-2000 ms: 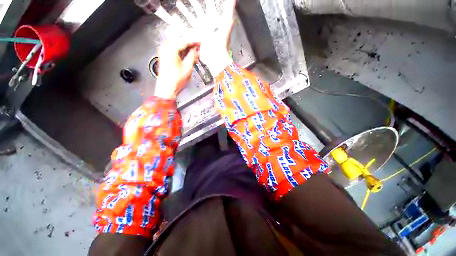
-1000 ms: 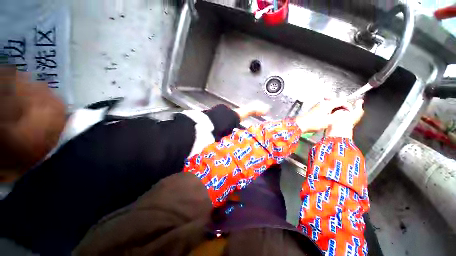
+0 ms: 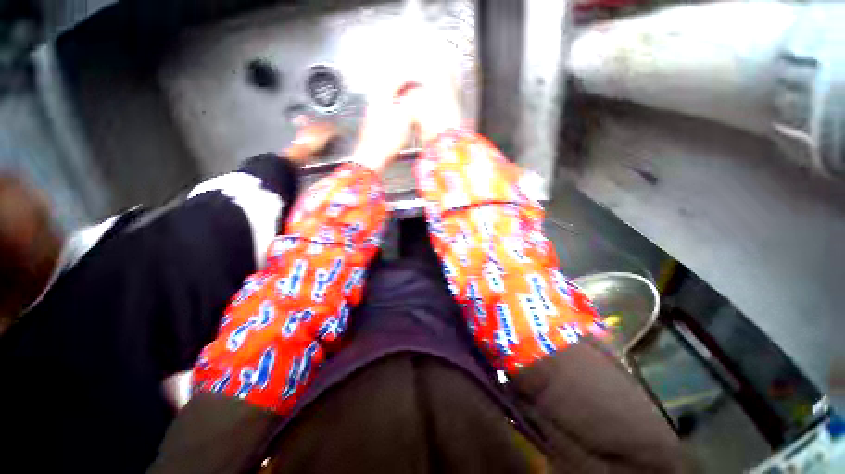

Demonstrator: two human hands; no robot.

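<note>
My left hand and my right hand are close together over the grey sink basin. Both are blurred and washed out by glare, so their fingers and anything between them cannot be made out. A pale bright streak, perhaps water, comes down above them. Red-orange sleeve covers with blue-and-white lettering are on my forearms. The round drain strainer is left of my hands, and a small black item lies further left on the basin floor.
Another person's dark sleeve fills the left, with that person's hand over the sink below the drain. A thick pale pipe is upper right. The eyewash bowl is at right.
The view has swung; the tap and red bucket seen one second ago are out of view. The other person, absent from the oldest frame, remains at left. My hands stay close together over the sink.
</note>
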